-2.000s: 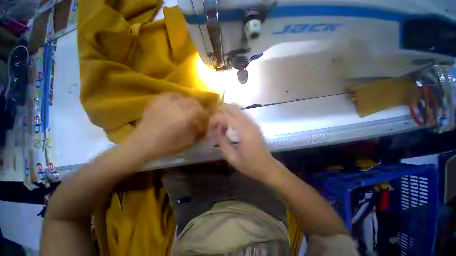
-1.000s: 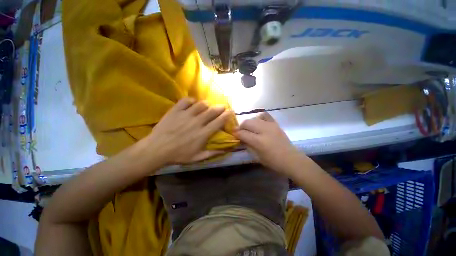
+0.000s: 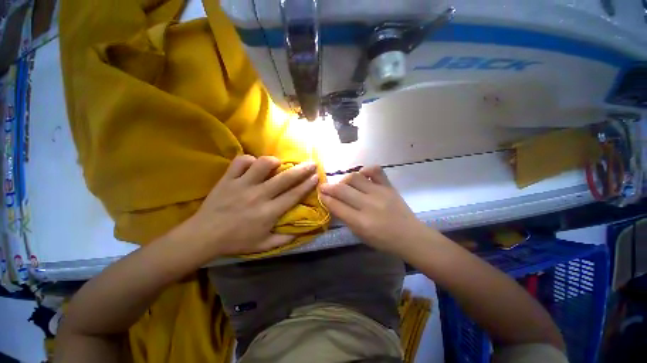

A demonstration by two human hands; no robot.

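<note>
The mustard-yellow garment piece (image 3: 156, 142) lies in folds left of the needle area, with its edge reaching under the brightly lit head of the white sewing machine (image 3: 454, 78). My left hand (image 3: 252, 205) lies flat on the cloth with fingers spread, pressing it near the table's front edge. My right hand (image 3: 369, 209) pinches the folded fabric edge (image 3: 321, 195) between its fingertips, just right of my left fingers. The presser foot and needle are lost in the lamp glow.
A yellow scrap (image 3: 553, 156) and scissors with red-orange handles (image 3: 603, 170) lie at the right of the table. A blue plastic basket (image 3: 525, 283) stands below right. Yellow cloth (image 3: 181, 322) hangs by my lap; narrow yellow strips (image 3: 415, 322) lie right of it.
Since the earliest frame, my left hand has opened out flat on the cloth and my right fingers have closed on its edge. The view has shifted slightly; the hands move little since the second frame.
</note>
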